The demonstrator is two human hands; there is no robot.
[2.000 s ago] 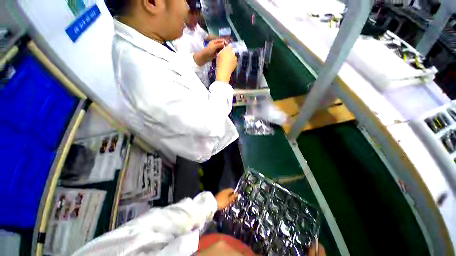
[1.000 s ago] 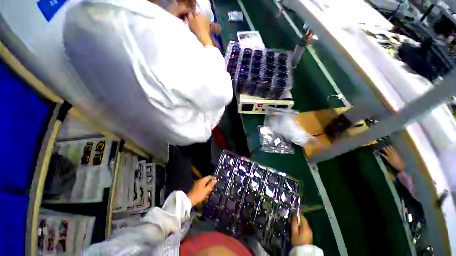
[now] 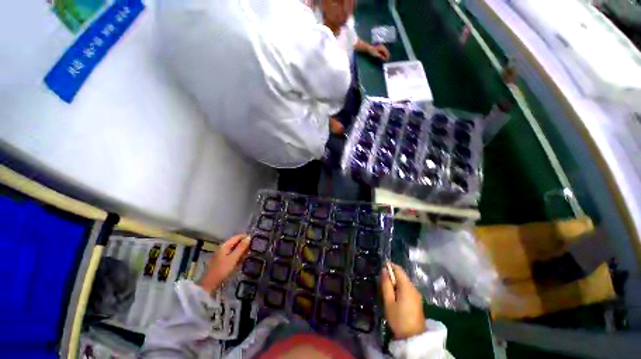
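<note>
A clear blister tray point(image 3: 316, 263) with rows of square pockets is held level in front of me, low in the middle of the view. Dark square frames show in its pockets. My left hand point(image 3: 226, 262) grips its left edge. My right hand point(image 3: 402, 301) grips its right edge, with the thumb on top. The fingers under the tray are hidden.
Stacked blister trays point(image 3: 415, 151) sit on a control box point(image 3: 429, 208) ahead. Crumpled clear plastic point(image 3: 457, 263) and brown cardboard point(image 3: 545, 245) lie to the right. A person in white point(image 3: 260, 77) stands close ahead. A shelf with white trays point(image 3: 144, 280) is at left.
My view has turned and moved closer to the stacked trays. The held tray has come round squarer to me and further left in view. Both hands still hold it.
</note>
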